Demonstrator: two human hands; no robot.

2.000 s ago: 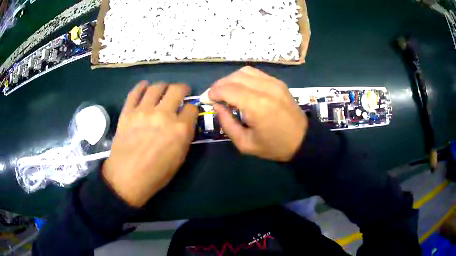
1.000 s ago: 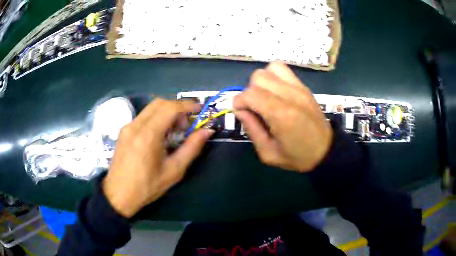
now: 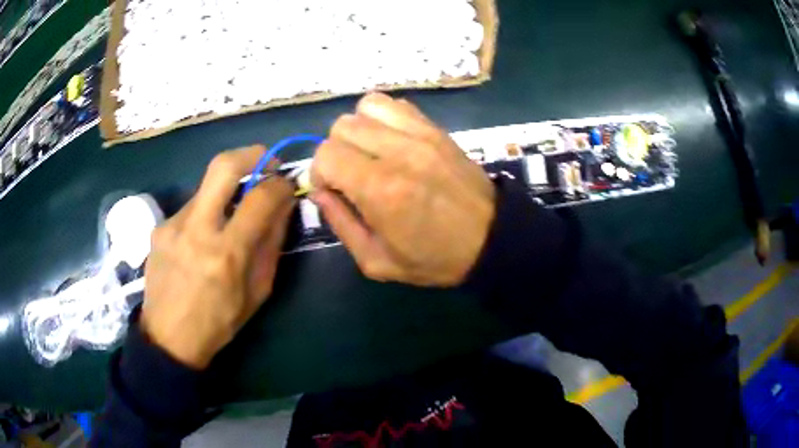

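An open power strip housing (image 3: 534,171) lies across the dark green bench, its circuit board end with a yellow round coil at the right. My left hand (image 3: 215,249) is at its cord end, fingers closed around the inner lead wires. My right hand (image 3: 403,192) pinches the wires with thumb and fingers over the strip. A blue lead wire (image 3: 285,142) arches between my hands; a bit of yellow wire shows below it. The fingertips hide the wire ends. The white power cord (image 3: 130,289) runs left from under my left hand.
A cardboard parts tray (image 3: 298,107) heaped with tiny white pieces stands behind the strip. The bagged plug (image 3: 131,229) and coiled cord lie at left. Another open strip (image 3: 54,122) lies at far left. A dark-handled tool (image 3: 734,131) lies at right. Blue bins show at lower right.
The view has shifted. The blue and yellow wires were hidden mostly by my hands, then showed as raised loops; now the blue one arches higher and my hands are closer together.
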